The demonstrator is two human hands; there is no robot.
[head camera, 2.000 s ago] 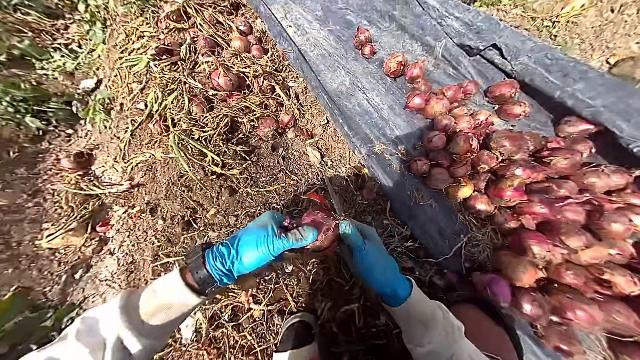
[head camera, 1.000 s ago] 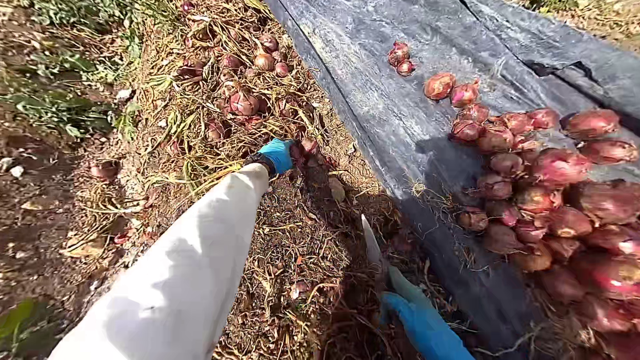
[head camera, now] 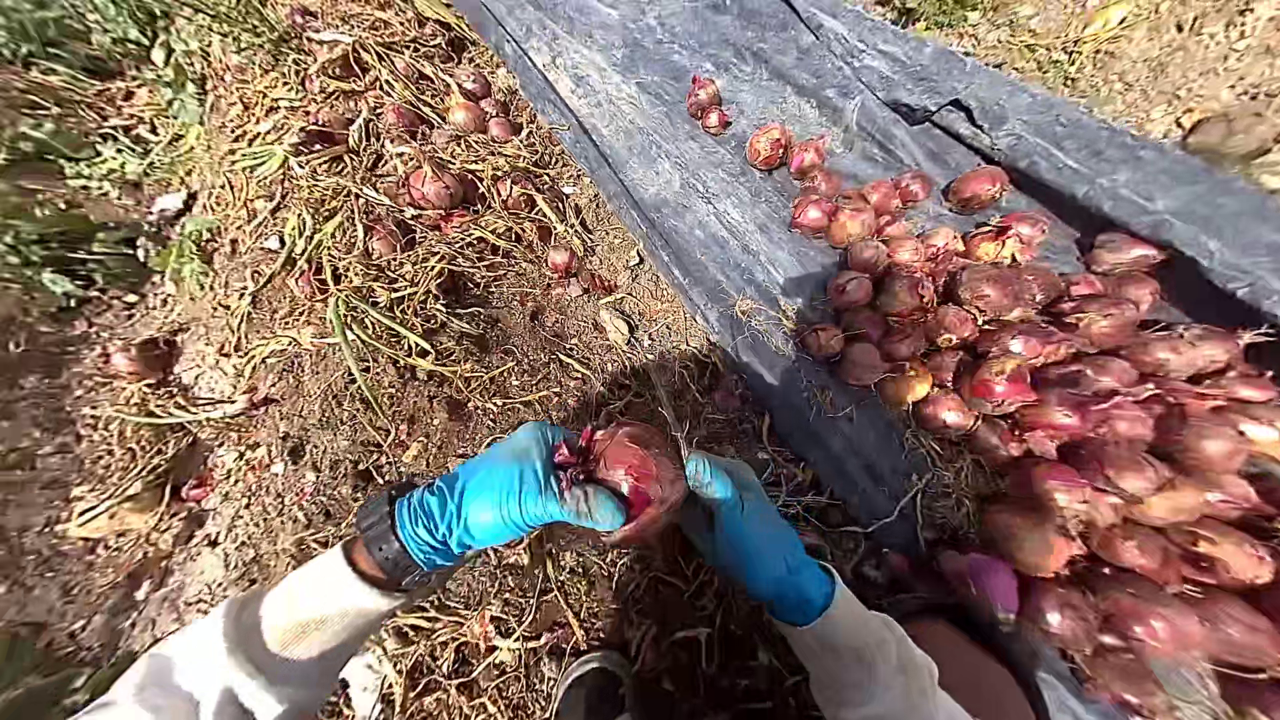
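My left hand (head camera: 510, 500), in a blue glove with a dark band at the wrist, grips a red onion (head camera: 635, 480) by its neck side. My right hand (head camera: 755, 540), also gloved in blue, is closed at the onion's right side. From its fingertips a thin, blurred knife blade (head camera: 664, 405) points up, seen nearly edge-on; the handle is hidden in the glove. Roots show between the onion and the right fingers. A large heap of red onions (head camera: 1060, 400) lies on a dark plastic sheet (head camera: 640, 130) to the right.
More red onions (head camera: 434, 188) lie among dried stalks (head camera: 300, 220) on the soil at the upper left. A single onion (head camera: 562, 261) sits near the sheet's edge. Green weeds (head camera: 70, 200) grow at the far left. A shoe (head camera: 592, 685) shows at the bottom.
My left hand, reaching over the ground a second ago, is back near my right hand with an onion in it. My right hand has moved up to that onion. The view has shifted.
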